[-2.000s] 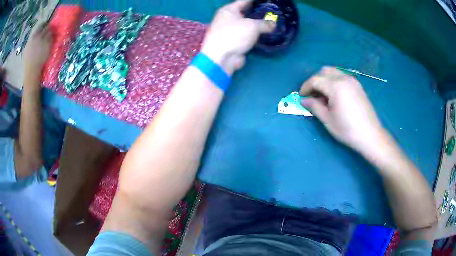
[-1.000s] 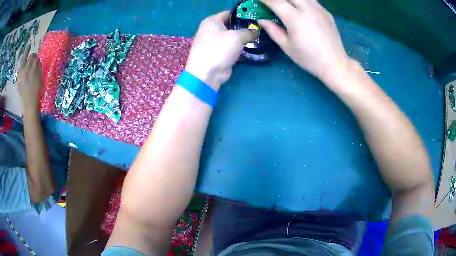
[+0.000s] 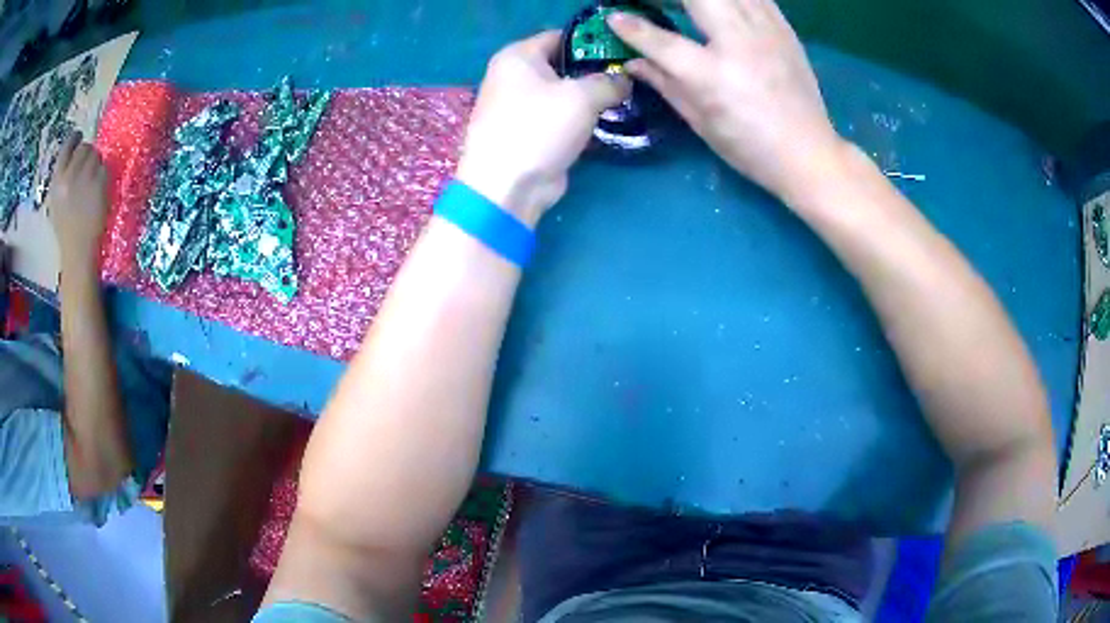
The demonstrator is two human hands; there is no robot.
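Observation:
A round black housing [image 3: 627, 129] stands open side up at the top middle of the bench. A green circuit board [image 3: 594, 39] lies in its far part, and a small yellow label [image 3: 615, 68] shows beside the board. My left hand [image 3: 536, 112] grips the housing's left side, with a finger reaching inside. My right hand [image 3: 743, 91] has its fingertips on the board at the right. The housing's right rim is partly hidden by the right hand.
Pink-red bubble wrap [image 3: 365, 183] at left carries a board pile [image 3: 231, 201]. Another person's hand [image 3: 78, 183] is by a tan cardboard sheet [image 3: 116, 61]. A thin metal shaft [image 3: 903, 177] lies right. An open cardboard box [image 3: 219, 487] stands below. A cardboard sheet [image 3: 1089, 402] is far right.
My right hand has carried the board from the bench into the housing and now presses on it. My left hand and the housing have shifted slightly left. The bench view has shifted too.

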